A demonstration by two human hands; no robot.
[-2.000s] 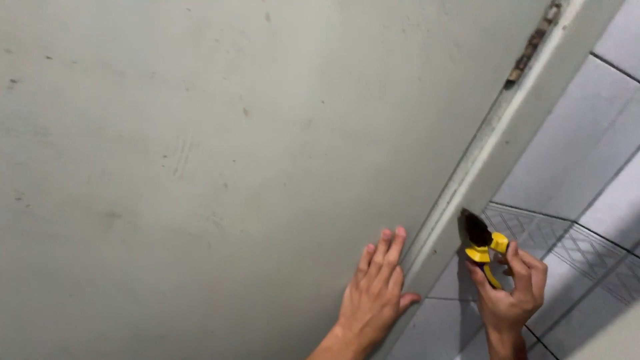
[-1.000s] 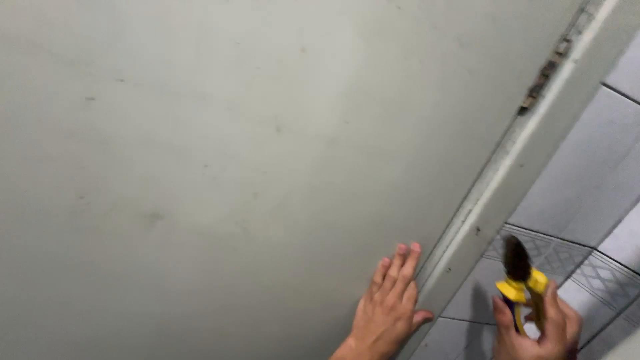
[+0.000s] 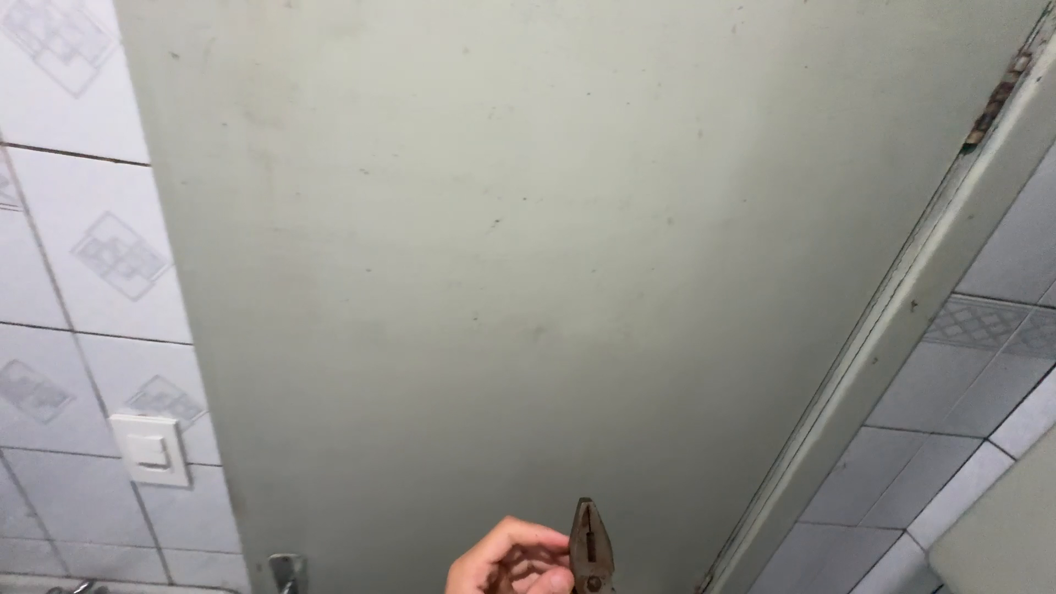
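My left hand point(image 3: 516, 561) is at the bottom edge, left of centre, with its fingers curled and the thumb bent toward them. Its index fingertip and thumb meet the left side of the combination pliers point(image 3: 591, 544); whether they grip them is unclear. The pliers point upward, their worn brown jaws nearly closed, with the handles cut off by the frame. My right hand is out of view. Behind stands a grey-green door point(image 3: 511, 272), scuffed and spotted. A rusty hinge point(image 3: 994, 103) sits at its upper right edge, beside the painted frame point(image 3: 903, 313).
White patterned wall tiles point(image 3: 103, 239) run along the left, with a white light switch point(image 3: 150, 450) on them. A metal door handle point(image 3: 287, 569) shows at the lower left of the door. Grey tiles point(image 3: 924, 388) lie right of the frame, and a pale panel point(image 3: 1006, 528) fills the lower right corner.
My left hand has left the door's edge and is now at the pliers. My right hand, which held the yellow-handled pliers, has gone out of view. The view has swung left.
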